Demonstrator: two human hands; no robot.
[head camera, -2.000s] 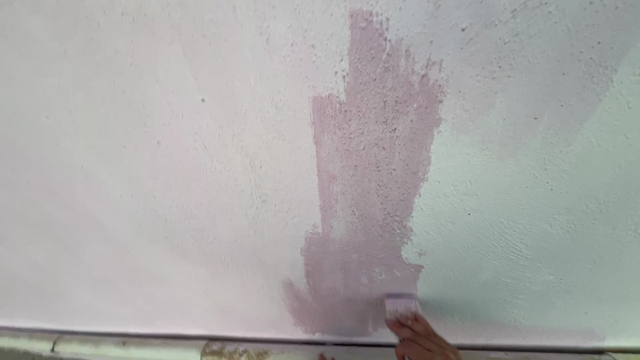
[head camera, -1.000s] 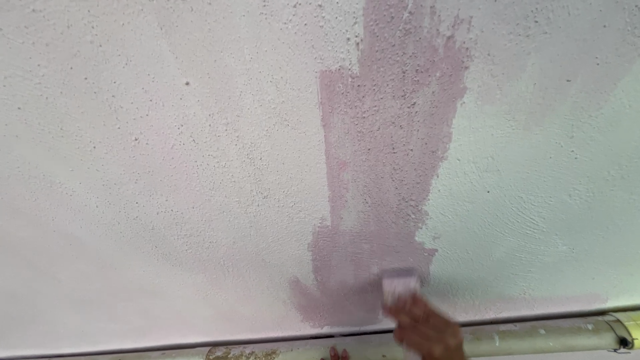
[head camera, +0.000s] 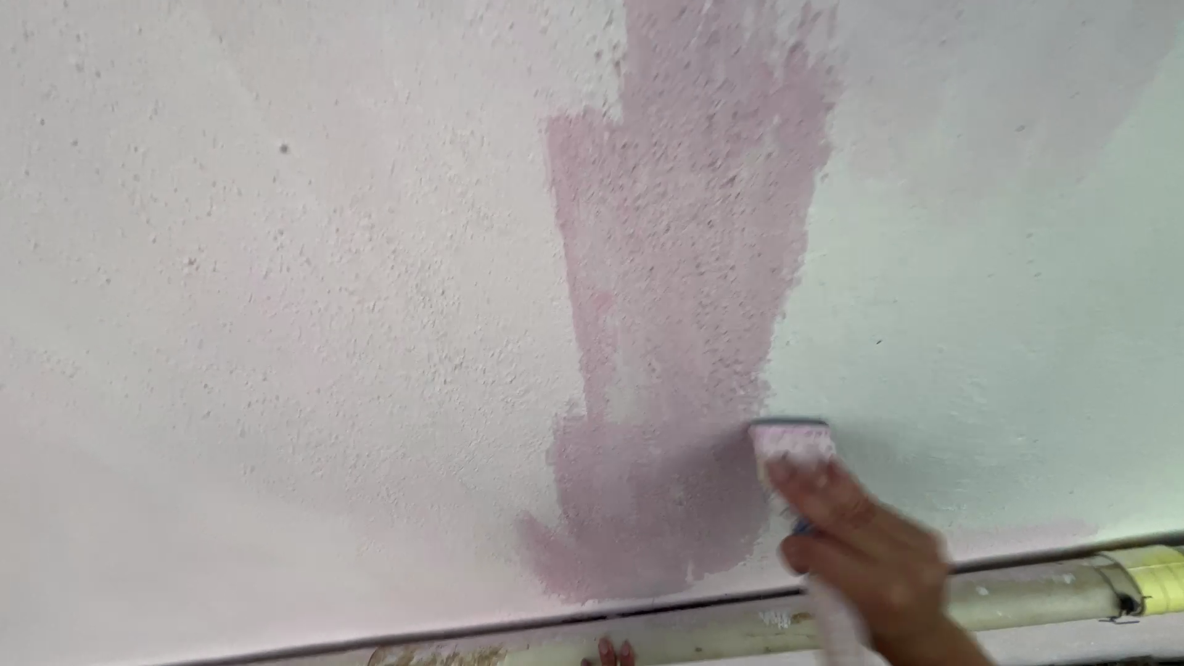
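My right hand (head camera: 874, 555) grips a flat paintbrush (head camera: 797, 439) coated in pink paint, its bristle tip against the wall at the right edge of a darker pink painted patch (head camera: 684, 305). Fingers wrap the brush near its head, and part of the handle is hidden by the hand. Of my left hand (head camera: 615, 651), only a few fingertips show at the bottom edge, by the pipe; whether it holds anything cannot be seen. The rough wall (head camera: 370, 277) is pale pinkish white on the left and greenish white on the right.
A pale, paint-spotted pipe (head camera: 1036, 592) runs along the foot of the wall. Yellow tape (head camera: 1156, 578) and a wire tie (head camera: 1124, 601) wrap it at the right. A dark gap (head camera: 703, 603) lies between wall and pipe.
The brush in my right hand has moved to the right and up from the lower part of the pink patch to its right edge. The view has shifted somewhat.
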